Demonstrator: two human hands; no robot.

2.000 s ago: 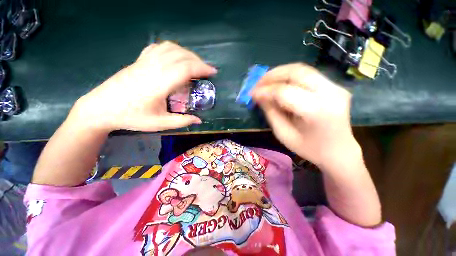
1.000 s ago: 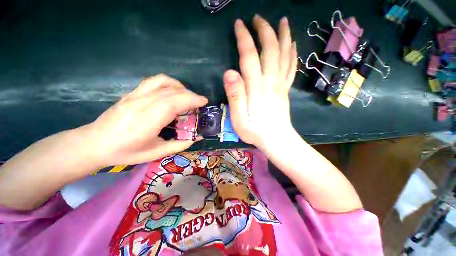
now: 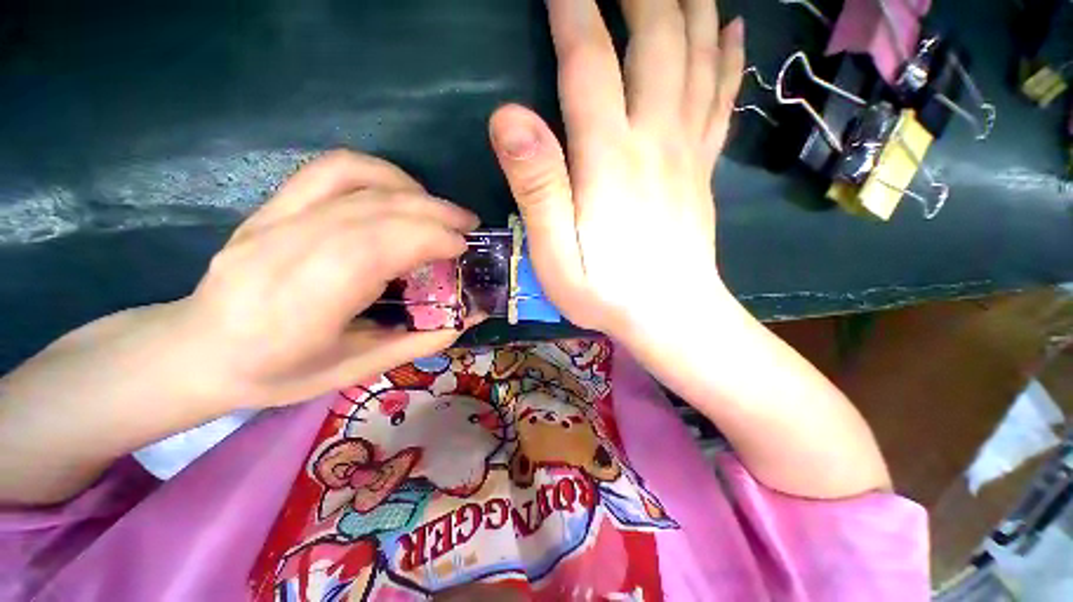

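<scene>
A small dark shiny plastic unit (image 3: 486, 273) is at the bench's front edge, between a pink binder clip (image 3: 433, 294) on its left and a blue binder clip (image 3: 535, 291) on its right. My left hand (image 3: 335, 265) holds the unit and pink clip between thumb and fingers; the pink clip's handles are hidden by the hand. My right hand (image 3: 635, 188) has its fingers stretched and apart, palm edge pressed against the blue clip. The blue clip's handles are hidden behind that palm.
Clipped units with pink and yellow clips (image 3: 882, 165) and silver handles lie on the dark green bench mat (image 3: 235, 106) at upper right. Another yellow clip (image 3: 1045, 85) is at the far right. A brown cardboard box (image 3: 871, 388) with white material is below the bench edge.
The blue clip, earlier held up in my right fingers, now sits against the unit's right side. My right hand has opened out. The view has shifted slightly.
</scene>
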